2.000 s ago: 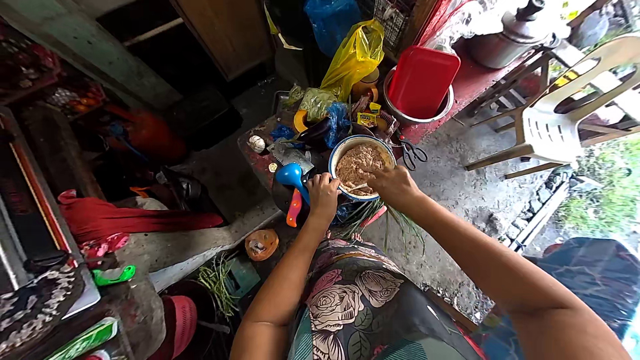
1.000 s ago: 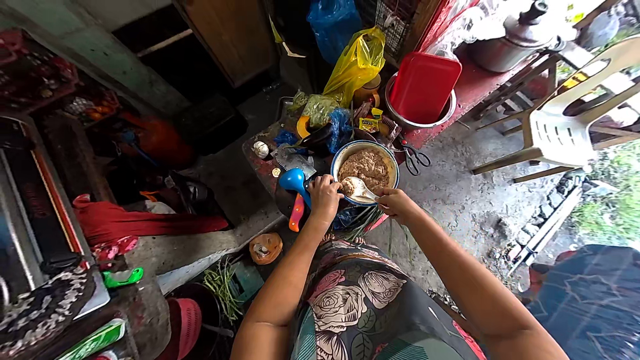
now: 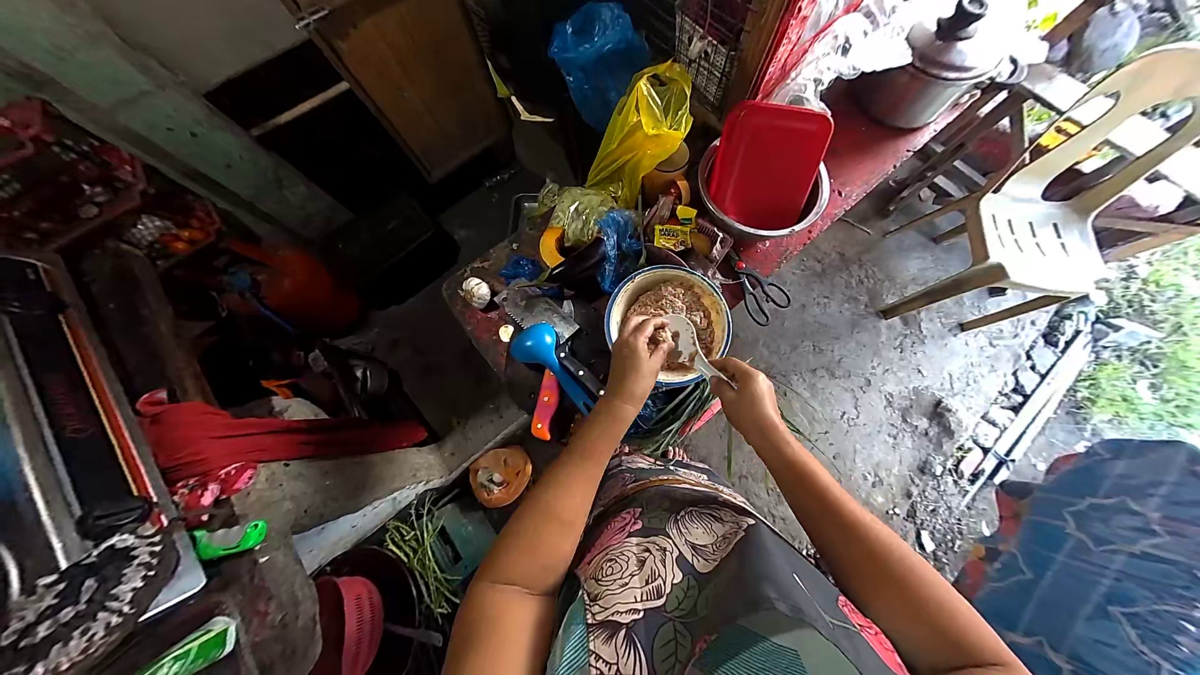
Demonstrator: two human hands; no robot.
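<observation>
A white enamel bowl with a blue rim holds a pinkish-brown ground mixture. My right hand grips the handle of a pale spoon, whose head is over the near part of the bowl. At the bowl's left near side, my left hand has its fingertips together beside the spoon head, with a bit of the mixture at them. Left of the bowl lie a blue ladle, a knife with a black handle and a red-orange handle.
Behind the bowl are a yellow plastic bag, a seasoning packet and a metal basin holding a red plastic tray. Scissors lie to the right, garlic to the left. A plastic chair stands at the right.
Two seconds ago my right hand was over the mixture; now it is at the bowl's near right edge with the spoon. My left hand has moved from the bowl's left rim in over the bowl.
</observation>
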